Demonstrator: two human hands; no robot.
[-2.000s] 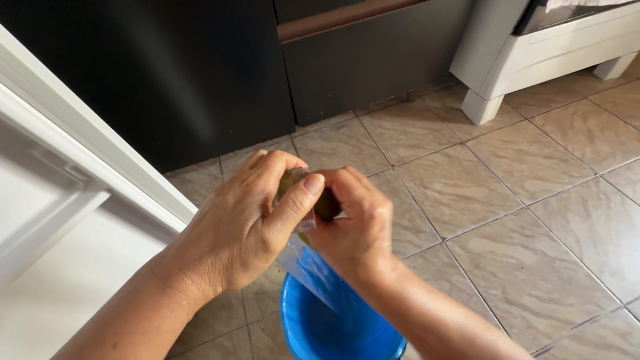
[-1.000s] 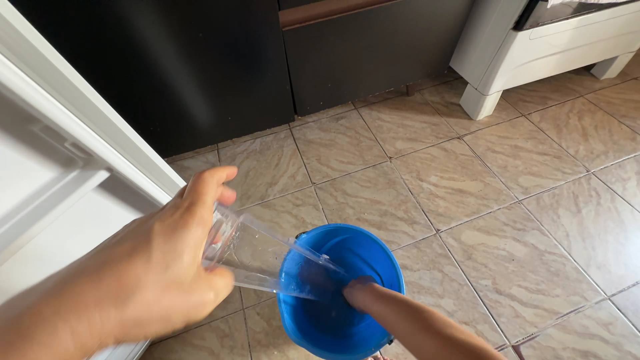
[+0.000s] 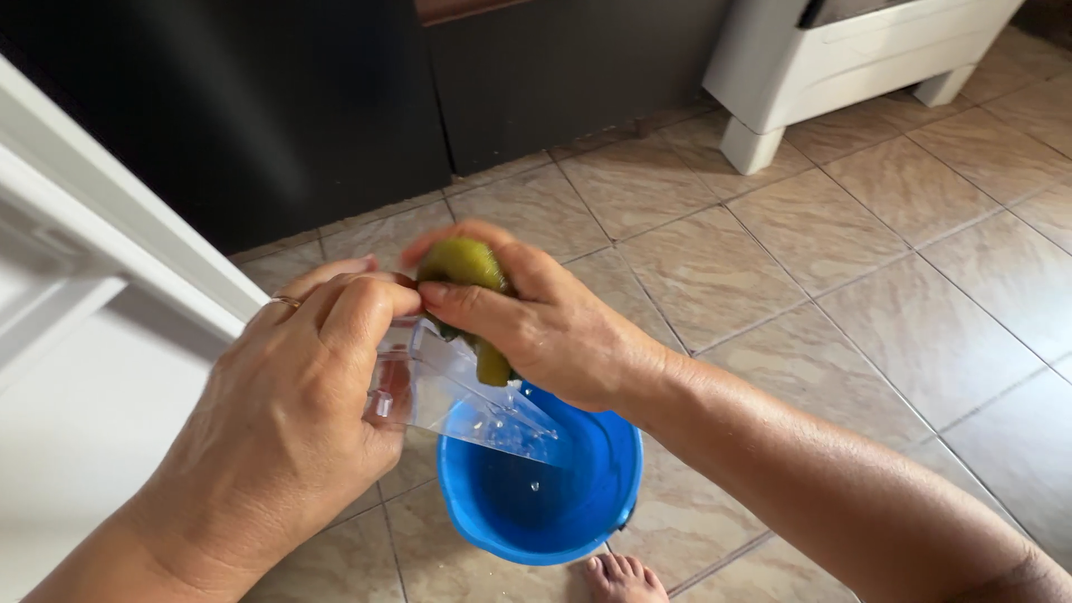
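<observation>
My right hand (image 3: 536,318) squeezes a wet yellow-green sponge or cloth (image 3: 461,266), whose lower end hangs beside my palm. My left hand (image 3: 322,368), a ring on one finger, grips a clear plastic piece (image 3: 469,398) that slants down to the right over the bucket; its exact shape is partly hidden by my fingers. The left fingertips meet the right thumb at the sponge or cloth. Beneath both hands a blue plastic bucket (image 3: 536,536) stands on the tiled floor, with water drops above its opening.
At the left is a white open appliance door or panel (image 3: 126,218). Dark cabinet fronts (image 3: 578,75) run along the back. A white stove-like unit on legs (image 3: 837,75) stands at the back right. A bare foot (image 3: 624,578) is just below the bucket on the tiles (image 3: 804,310).
My right hand has come up out of the bucket, now with the yellow-green sponge or cloth, and meets my left hand. The left still holds the clear plastic piece.
</observation>
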